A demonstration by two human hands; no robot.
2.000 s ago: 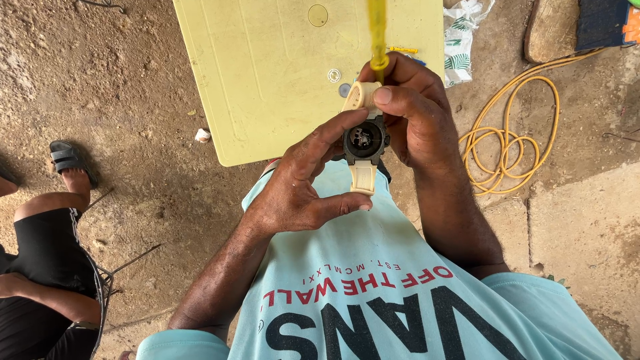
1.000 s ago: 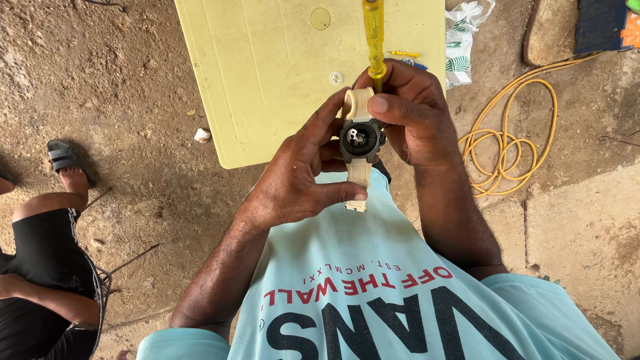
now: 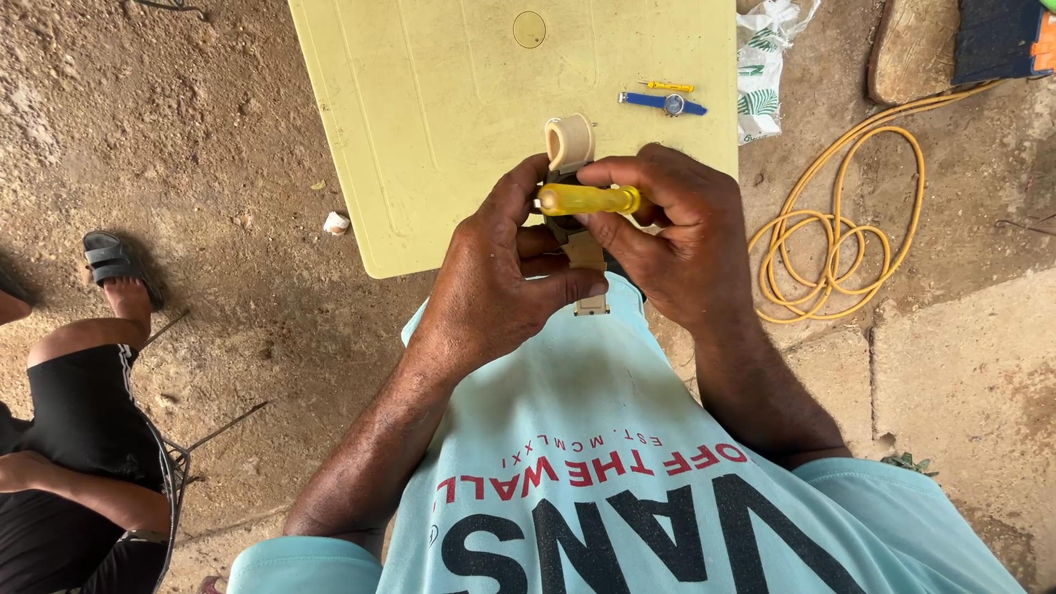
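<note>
My left hand (image 3: 503, 268) is closed around a wristwatch with a cream strap (image 3: 584, 250), holding it near the table's front edge. The strap's looped end sticks up beyond my fingers, and its other end hangs below my thumb. A yellow-handled screwdriver (image 3: 582, 200) lies sideways across the dark watch case, held in my right hand (image 3: 681, 235) between thumb and fingers. The handle hides most of the case, and the tool's tip cannot be made out. On the yellow table (image 3: 462, 140) lie a watch with a blue strap (image 3: 648, 101) and a small yellow screwdriver (image 3: 672, 86).
A printed plastic bag (image 3: 759, 70) hangs by the table's right edge. A coiled orange-yellow cable (image 3: 837, 239) lies on the ground at the right, near a wooden stump (image 3: 912, 54). Another person in black shorts (image 3: 87, 412) sits at the left.
The screwdriver, upright beyond the watch before, has turned sideways across the case. My right hand has shifted away from the strap's looped end to the case. My left hand still holds the watch.
</note>
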